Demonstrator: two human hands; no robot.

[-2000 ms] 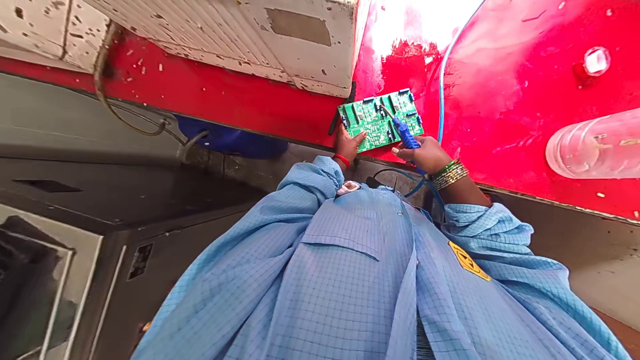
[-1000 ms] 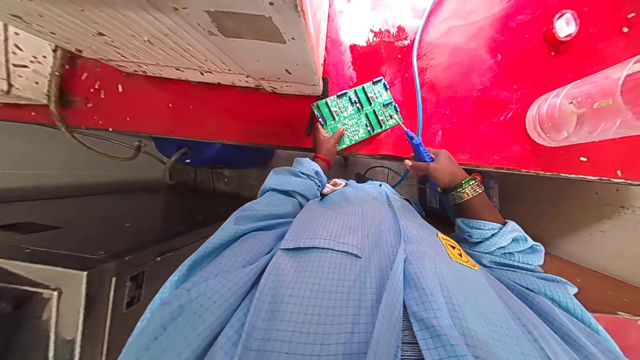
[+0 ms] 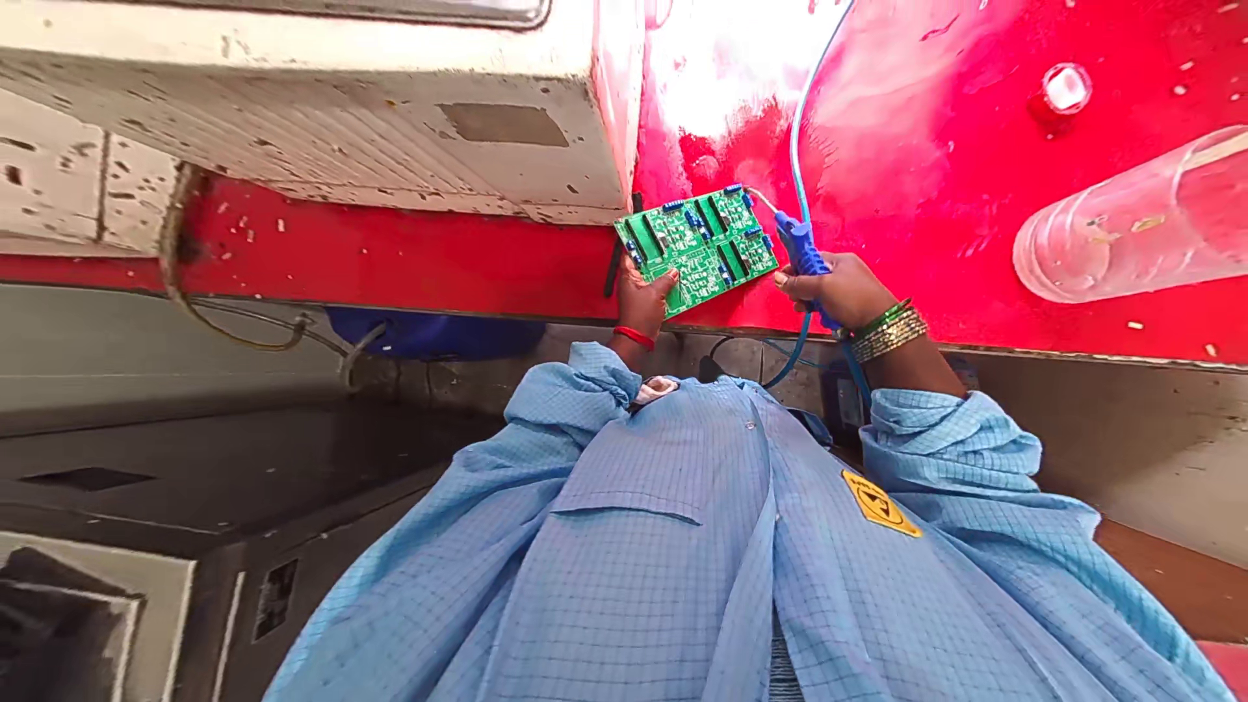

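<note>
A green printed circuit board (image 3: pixel 694 255) with blue and dark components is tilted above the near edge of the red tabletop (image 3: pixel 926 214). My left hand (image 3: pixel 645 300) grips its lower left corner, thumb on its face. In my right hand (image 3: pixel 846 290) is a blue-handled tool (image 3: pixel 799 246) with a thin bent metal tip, which looks like an air or soldering pen. That tip lies at the board's upper right corner; whether it touches cannot be told. A blue tube or cable (image 3: pixel 798 146) runs beside the tool and across the table.
On the left stands a large off-white machine housing (image 3: pixel 390 136). A clear plastic container (image 3: pixel 1131 229) lies on its side at the right, below a small clear object (image 3: pixel 1065 89). Small pale bits are scattered around. Below the table edge are a hose (image 3: pixel 175 263) and a dark cabinet (image 3: pixel 224 468).
The tool's tip has moved from over the middle of the board, past its right edge one second ago, to the upper right corner. Both hands have kept their holds.
</note>
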